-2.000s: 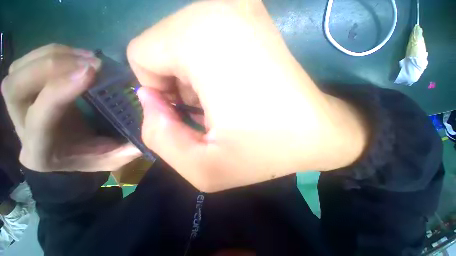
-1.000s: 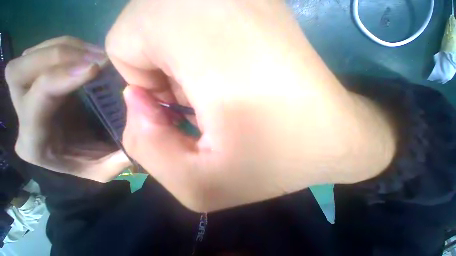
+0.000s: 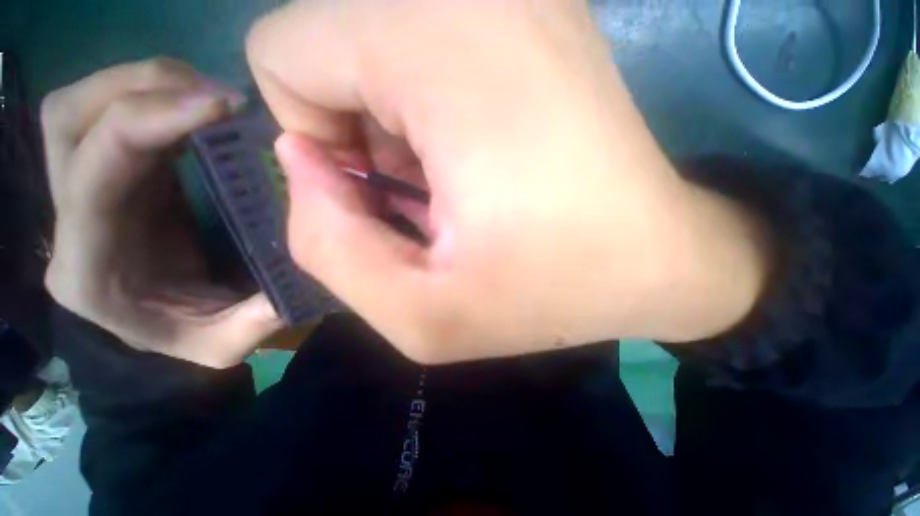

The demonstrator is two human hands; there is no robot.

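My left hand (image 3: 121, 222) holds a flat dark unit (image 3: 242, 191) by its edges, fingers at its top and thumb near its lower corner. The unit is tilted and has a row of dark slots along its near side. My right hand (image 3: 474, 171) lies over the unit's right part and hides much of it. Its thumb and fingertips are closed at the unit's face. A thin dark rod-like item (image 3: 388, 183) shows inside the curled right fingers. What the fingertips pinch is hidden.
A dark green bench top (image 3: 666, 81) lies behind the hands. A white cable loop (image 3: 734, 60) lies at the top right. A yellowish item with a white tip (image 3: 896, 151) lies at the right edge. White crumpled material (image 3: 40, 423) shows at the lower left.
Over the last second, both hands and the unit have shifted slightly right and up in view. More of the slotted side shows. The grip looks the same.
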